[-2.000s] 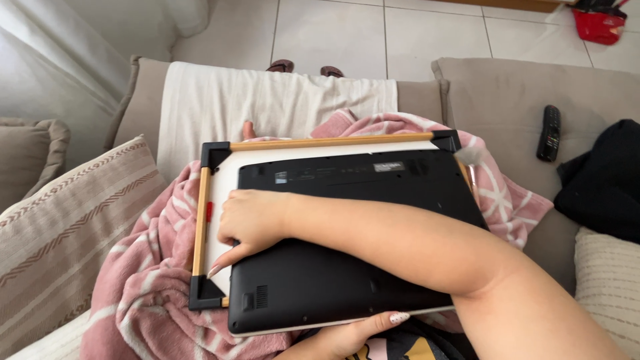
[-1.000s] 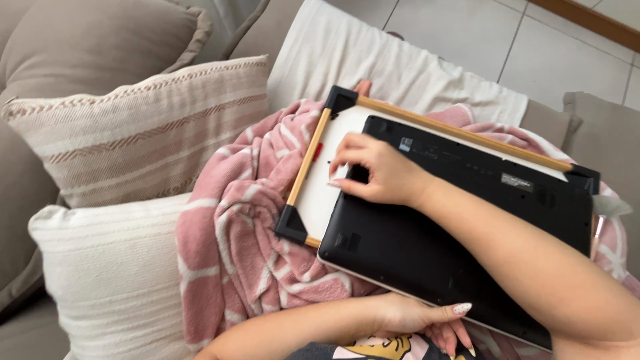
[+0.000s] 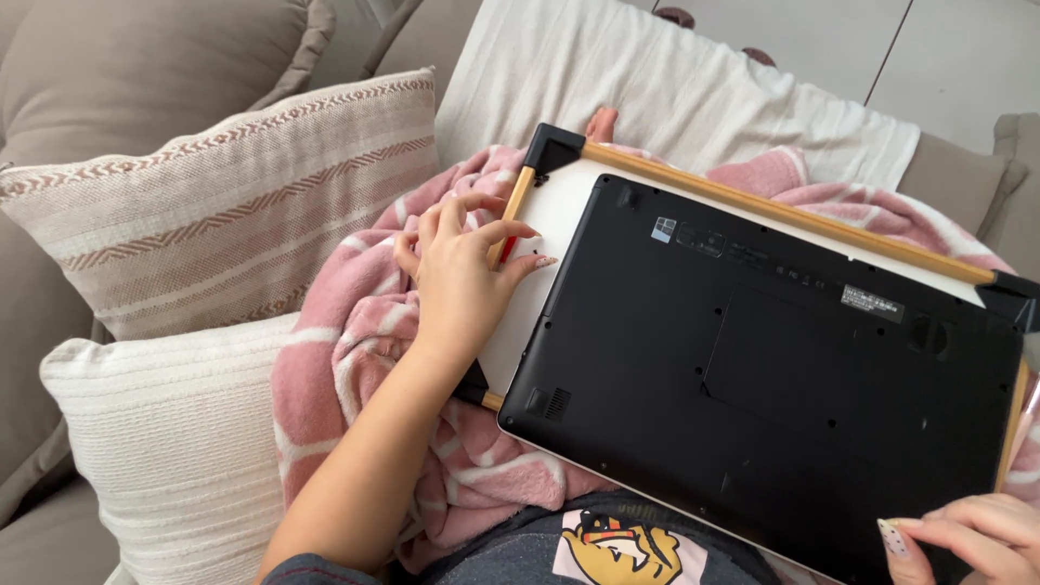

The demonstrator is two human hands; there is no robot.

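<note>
A black laptop [image 3: 780, 366] lies underside up on a white board [image 3: 561, 219] with a wooden frame and black corners. My left hand [image 3: 459, 276] is over the board's left side, thumb and index fingertips slightly apart by a tiny dark piece [image 3: 535, 252]. Beside these fingers a red object [image 3: 509, 249] shows partly. Small dark pieces, possibly screws [image 3: 540, 179], lie near the upper left corner. My right hand [image 3: 975, 536] is over the laptop's lower right part, thumb and index fingertips together; whether they hold something small is unclear.
The board rests on a pink and white blanket [image 3: 325, 382] over my lap. To the left are a striped cushion [image 3: 244, 203] and a white cushion [image 3: 187, 447]. A white cloth [image 3: 650, 97] covers the sofa seat ahead, with floor tiles [image 3: 967, 57] beyond.
My right hand has moved from the laptop's left edge to its lower right part. My left hand has gone from the laptop's near edge to the board's left side. The view has turned left.
</note>
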